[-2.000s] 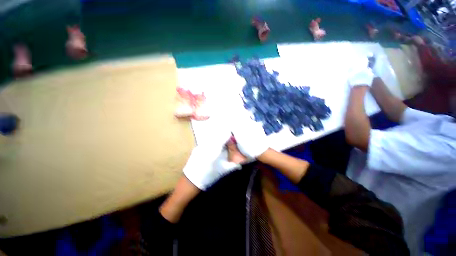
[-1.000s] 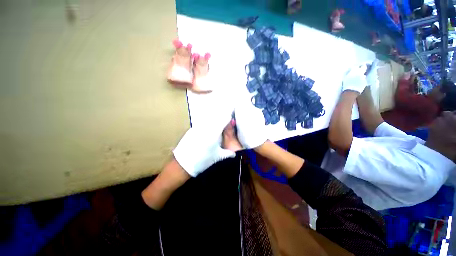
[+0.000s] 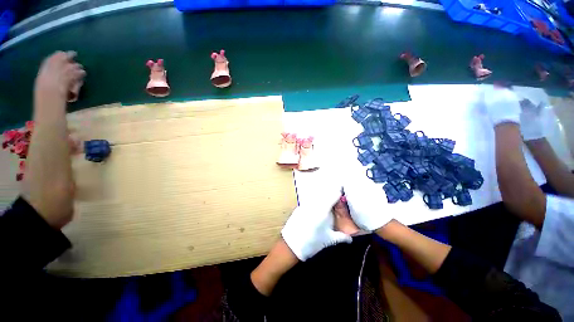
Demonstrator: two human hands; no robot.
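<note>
My left hand (image 3: 315, 226) and my right hand (image 3: 368, 204), both in white gloves, meet at the near edge of the white sheet (image 3: 327, 184). Between them they hold one flesh-coloured body piece (image 3: 343, 220), its red tip up and its lower end towards me. The fingers hide much of it, and I cannot tell if a dark part is on it. Two more body pieces (image 3: 287, 151) with red tops stand side by side at the sheet's left edge. A heap of dark looped parts (image 3: 415, 157) lies to the right of my hands.
A green conveyor (image 3: 270, 56) beyond carries spaced body pieces (image 3: 158, 78). Tan cardboard (image 3: 189, 182) is at left, with a dark lump (image 3: 97, 150) and red parts (image 3: 19, 148). A neighbour's bare arm (image 3: 50, 138) reaches over at left. A neighbour's gloved hands (image 3: 503, 107) are at right.
The view has swung, so the belt and left side show more. A left neighbour's arm has come into view over the belt's edge. My hands still hold the body piece together.
</note>
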